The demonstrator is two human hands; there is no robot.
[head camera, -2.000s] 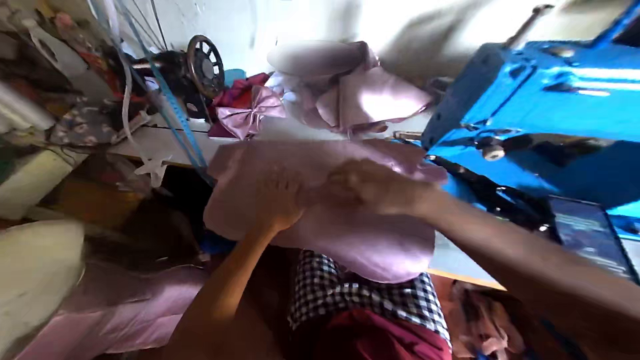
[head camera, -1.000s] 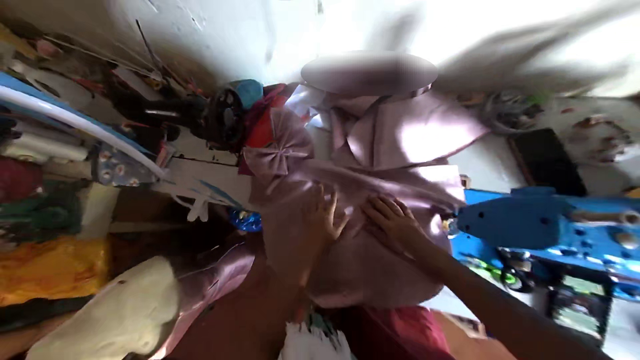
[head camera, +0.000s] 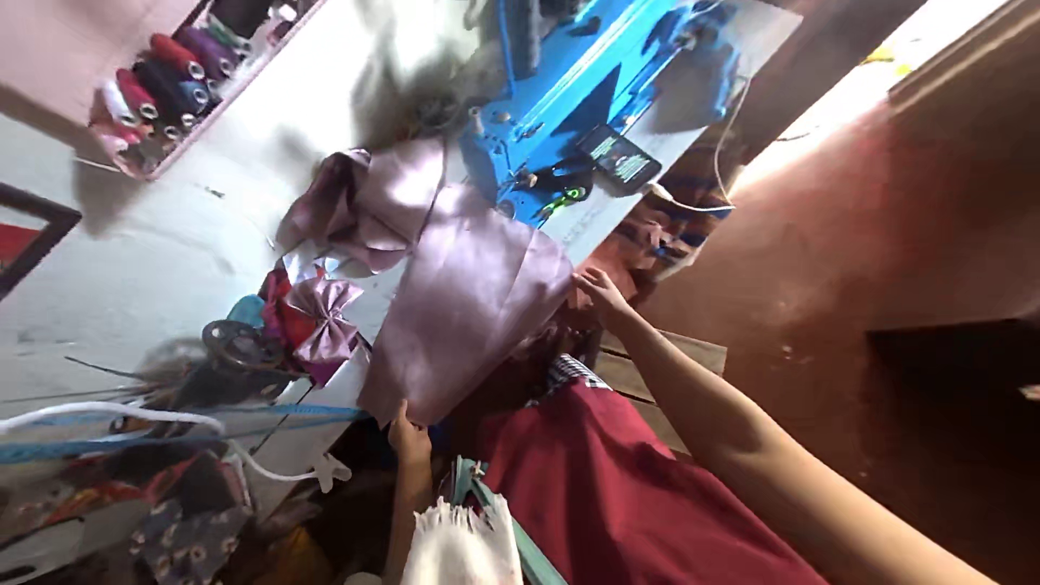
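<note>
A mauve satin fabric piece (head camera: 471, 301) lies stretched over the front of the white table, its near edge between my hands. My left hand (head camera: 409, 437) pinches its lower left corner. At its right corner, my right hand (head camera: 600, 292) holds the edge between thumb and fingers. More mauve satin (head camera: 398, 187) is bunched behind it. A pleated mauve satin bow (head camera: 327, 318) rests to the left on red and magenta cloth.
A blue sewing machine (head camera: 569, 89) stands at the back right, with a smartphone (head camera: 619, 159) on it. Thread spools (head camera: 175, 77) fill a pink rack at upper left. A black handwheel (head camera: 244, 344) is at left, near white and blue cords.
My hands have moved apart from the middle of the satin to its two near corners. The view has turned strongly.
</note>
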